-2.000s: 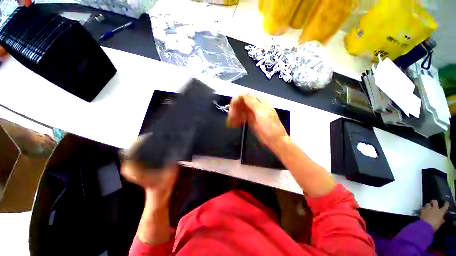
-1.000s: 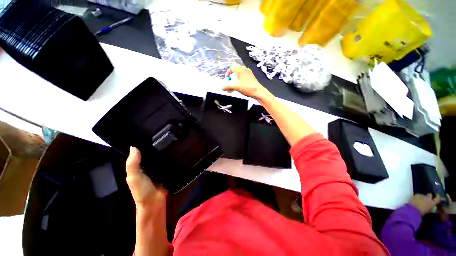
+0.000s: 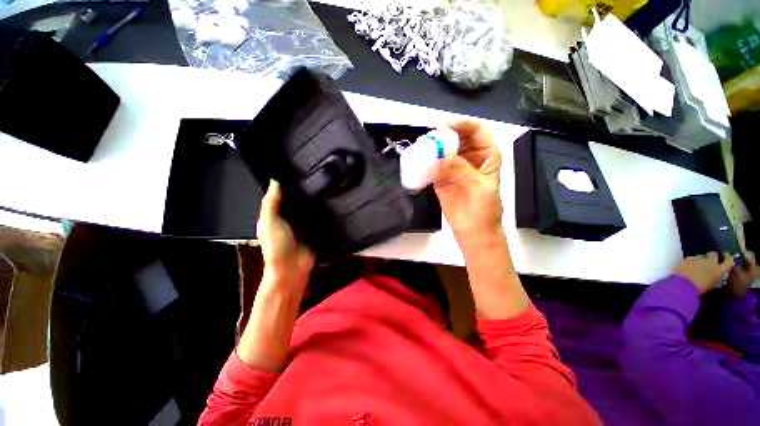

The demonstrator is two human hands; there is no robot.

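My left hand (image 3: 285, 233) holds a black insert (image 3: 321, 146) by its lower left side, tilted above the bench; its middle cut-out shows dark. My right hand (image 3: 471, 179) holds a white rounded case (image 3: 419, 165) with a bit of blue on it, close to the insert's right side and at its upper right. A black box base (image 3: 208, 187) lies on the bench at the left with a short white cable (image 3: 220, 139) in it. Another base (image 3: 427, 215) lies partly hidden behind the insert and my right hand, with a white cable near its top.
A filled box (image 3: 583, 185) with a white oval stands at right. Stacked inserts (image 3: 62, 100) stand at left. A clear bag (image 3: 258, 37), a cable pile (image 3: 400, 33) and upright cards (image 3: 621, 71) lie behind. A carton (image 3: 150, 333) is below. A purple-sleeved person (image 3: 679, 333) handles a black box at right.
My right hand has come back from the clear bag with the white case and is now beside the insert. My left hand has moved the insert to the right. The view has shifted.
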